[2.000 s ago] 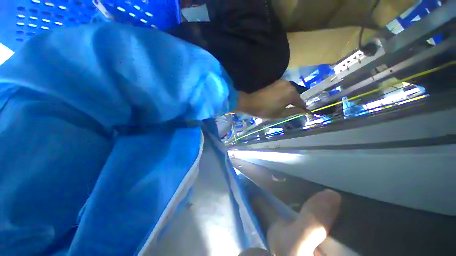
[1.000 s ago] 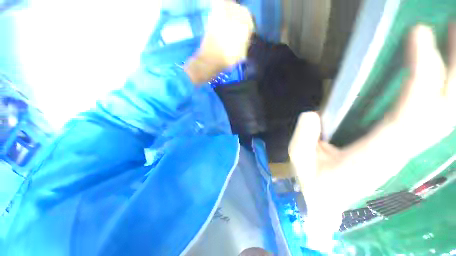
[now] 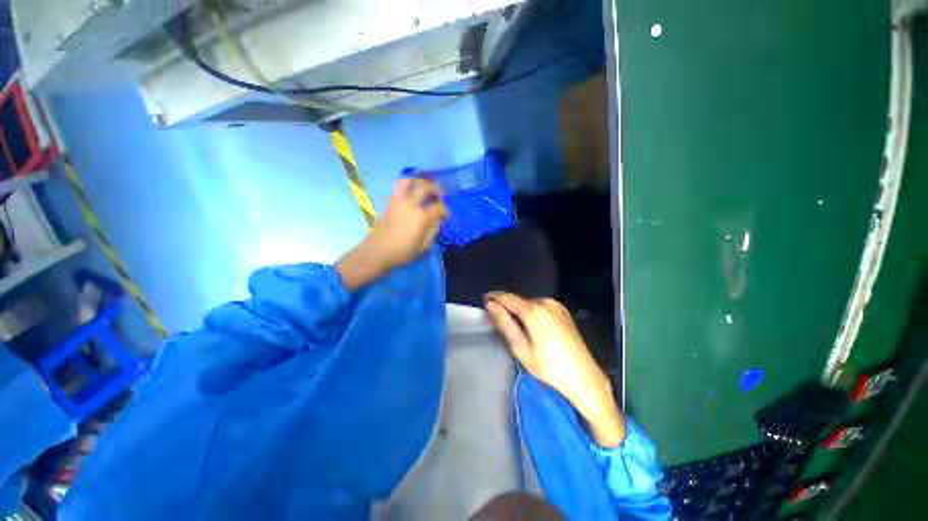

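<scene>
I wear a blue smock [image 3: 305, 407], open at the front over a grey garment [image 3: 473, 407]. My left hand [image 3: 407, 219] is raised at centre-left with its fingers curled, and the smock's front edge runs up into it. My right hand [image 3: 544, 341] is lower, right of centre, over the top of the grey garment. Its thumb and fingertips are close together at the cloth; whether they pinch it is unclear. Neither hand is on the bench.
The green bench [image 3: 702, 204] fills the right, with a blue blob [image 3: 751, 380], black parts [image 3: 722, 478] and red-marked pieces [image 3: 845, 438] at its near end. A blue basket [image 3: 478, 204] is ahead. A blue stool [image 3: 92, 356] is at left. A white casing [image 3: 336, 61] hangs above.
The view has swung from the conveyor to the bench and floor. My right hand has come from over the bench to my front. My left hand is now at the smock's edge.
</scene>
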